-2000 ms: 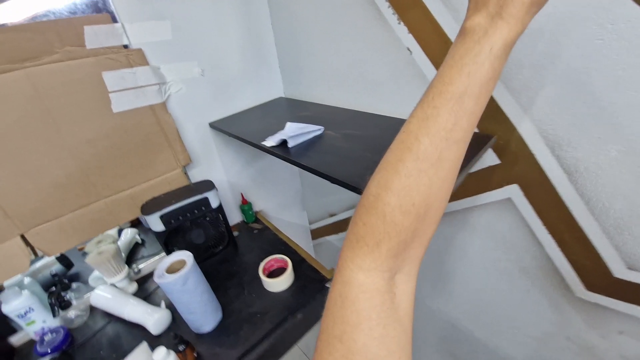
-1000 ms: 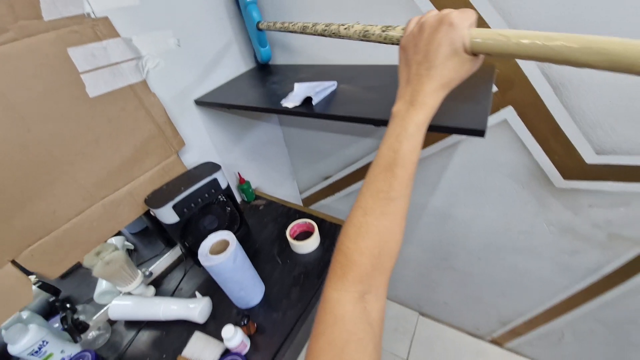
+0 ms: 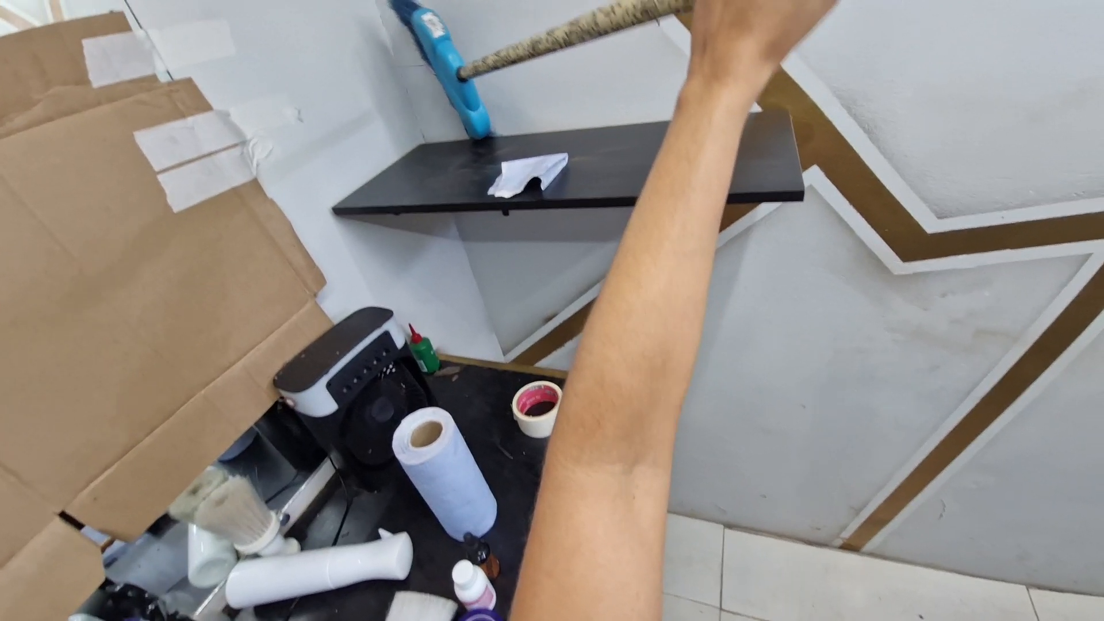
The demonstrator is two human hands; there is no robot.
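Note:
My left hand (image 3: 759, 30), cut off by the top edge, is closed around the mottled pole (image 3: 578, 39) of a broom. The blue broom head (image 3: 448, 73) with dark bristles is at the pole's far end, its lower end at the back left corner of a black wall shelf (image 3: 604, 164). A crumpled pale paper towel (image 3: 528, 174) lies on the shelf, in front of the pole. My forearm crosses the view from the bottom and hides part of the shelf. My right hand is out of view.
Below, a black table (image 3: 492, 388) holds a paper towel roll (image 3: 444, 474), a masking tape roll (image 3: 536, 409), a small fan unit (image 3: 354, 388), a green bottle (image 3: 423, 349), a white spray bottle (image 3: 319, 569) and a brush (image 3: 237, 517). Cardboard (image 3: 147, 285) covers the left side.
Two seconds ago no broom was in view; one second ago its blue head was at the back left of the shelf. The paper towel remains on the shelf. The view has shifted.

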